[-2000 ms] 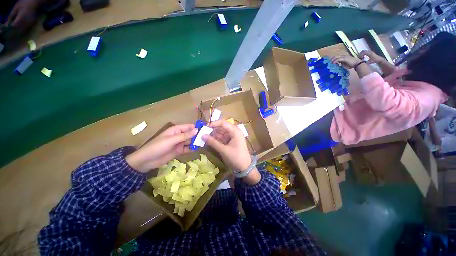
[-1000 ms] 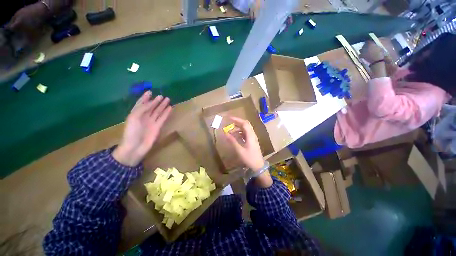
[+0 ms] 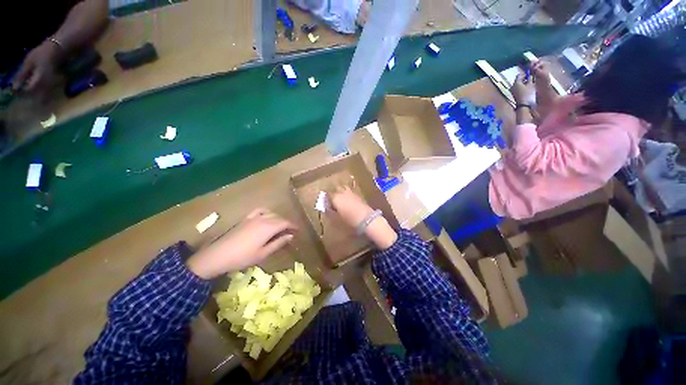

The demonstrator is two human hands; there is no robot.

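A cardboard tray [image 3: 259, 368] in front of me holds a heap of pale yellow paper slips [image 3: 265, 304]. My left hand [image 3: 247, 242] is over its far edge, fingers slightly bent and apart, with nothing seen in it. My right hand [image 3: 350, 206] reaches down into the middle cardboard tray [image 3: 342, 254]; its fingertips are small and blurred, so I cannot tell whether they hold anything. A white piece [image 3: 321, 201] with a thin wire lies in that tray beside the fingers. A blue pack with a white face [image 3: 173, 160] lies on the green belt beyond my left hand.
The green conveyor belt [image 3: 226, 113] carries other packs and slips. A grey post [image 3: 368, 75] rises behind the trays. An empty-looking box [image 3: 414, 128], loose blue packs [image 3: 385, 180] and a heap of blue packs [image 3: 474, 124] lie to the right. A person in pink sits at the right.
The blue pack, first held between both hands, was put on the belt. My left hand came back over the slips tray; my right hand moved into the middle tray. The belt items shifted left.
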